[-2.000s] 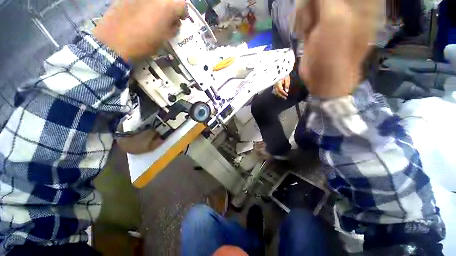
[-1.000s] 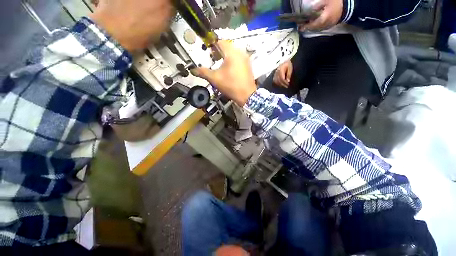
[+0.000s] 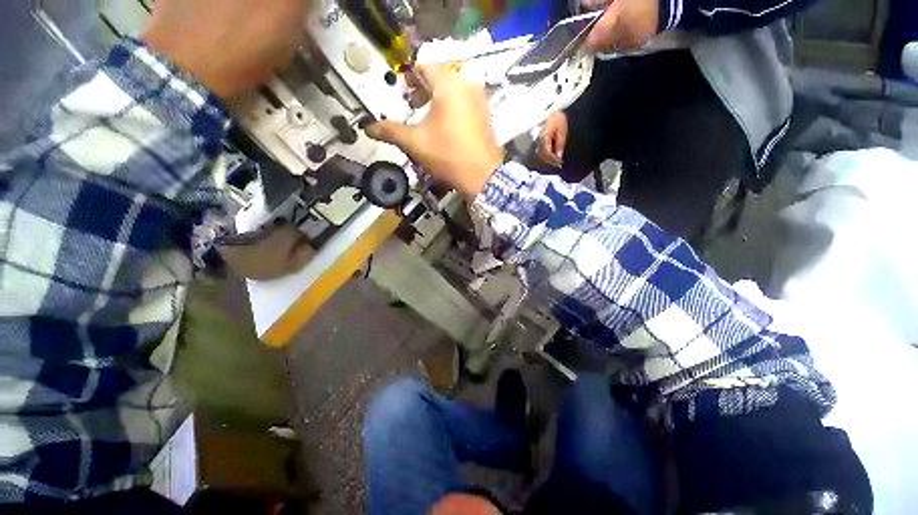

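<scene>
The cream sewing machine head fills the upper left, with its dark round handwheel at the near end. A yellow and black screwdriver handle slants down over the head from the top edge. My right hand is at the head, thumb and forefinger spread, fingertips beside the handle's lower end; whether it grips anything is unclear. My left hand is over the far left of the head, blurred and cut off by the top edge; its fingers and any hold are hidden.
The white table top with a yellow-orange edge juts toward me, above a metal stand. A seated person at the right holds a phone-like flat device over the machine bed. White fabric is heaped at right. My knees are below.
My right hand has come down from the upper right onto the machine head. The screwdriver handle has come into view. The other person's flat device has moved over the bed. The view has shifted slightly.
</scene>
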